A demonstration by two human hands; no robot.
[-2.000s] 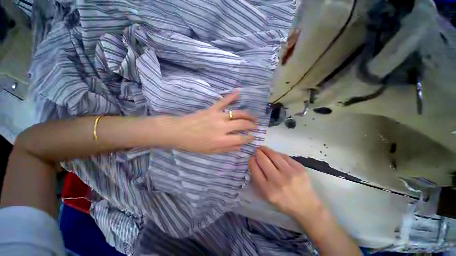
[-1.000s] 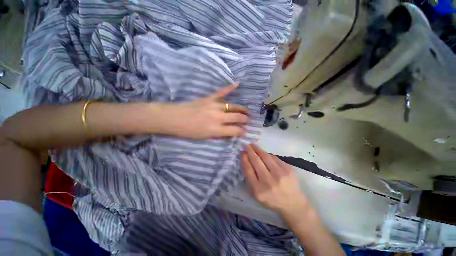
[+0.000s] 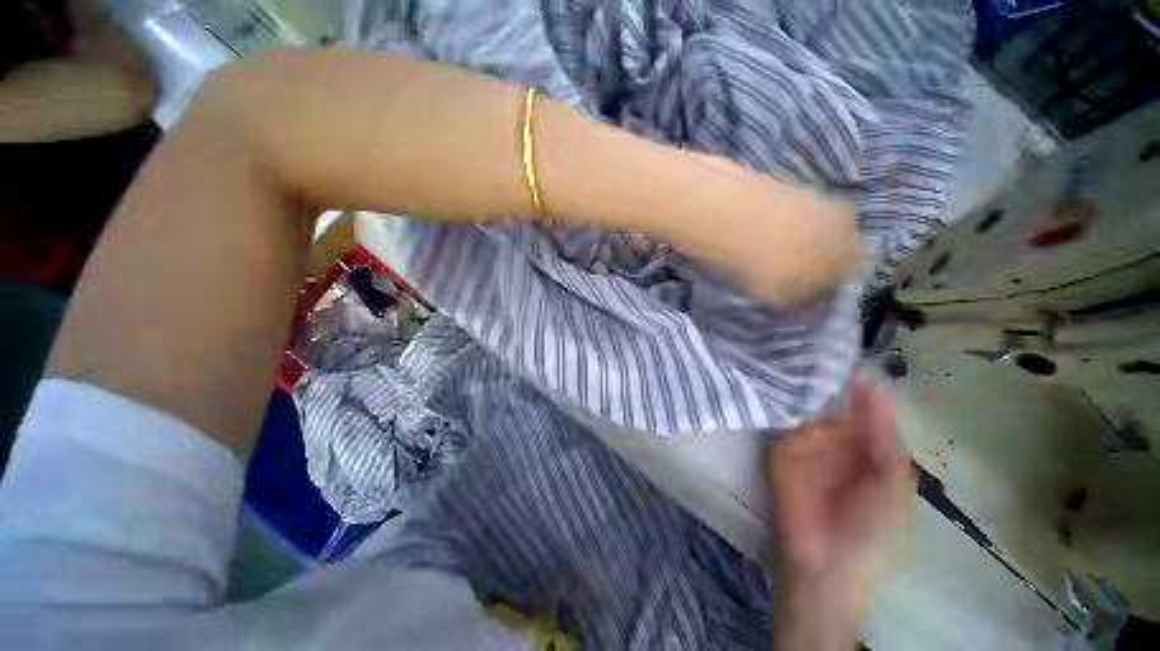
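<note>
A bunched, dark-striped pale garment piece [image 3: 611, 343] lies on the machine bed, its right edge beside the presser foot area [image 3: 880, 312]. My left hand [image 3: 801, 244], blurred, reaches across from the left onto the cloth near that edge; its fingers cannot be made out. My right hand [image 3: 846, 477], also blurred, is below it at the lower corner of the cloth, fingers pointing up at the edge; whether it pinches the cloth is unclear. The cream sewing machine [image 3: 1056, 305] stands at the right.
More striped cloth [image 3: 547, 496] hangs over my lap. A red bin [image 3: 303, 333] and a blue bin [image 3: 283, 490] stand to its left, with striped cloth over them. Another person's arm [image 3: 76, 95] shows at the upper left. A dark gap [image 3: 973, 528] runs across the machine bed.
The view has shifted, so the machine and both hands sit farther right. My left hand no longer lies spread flat. The garment's lower part is folded up more, and more of the bins shows.
</note>
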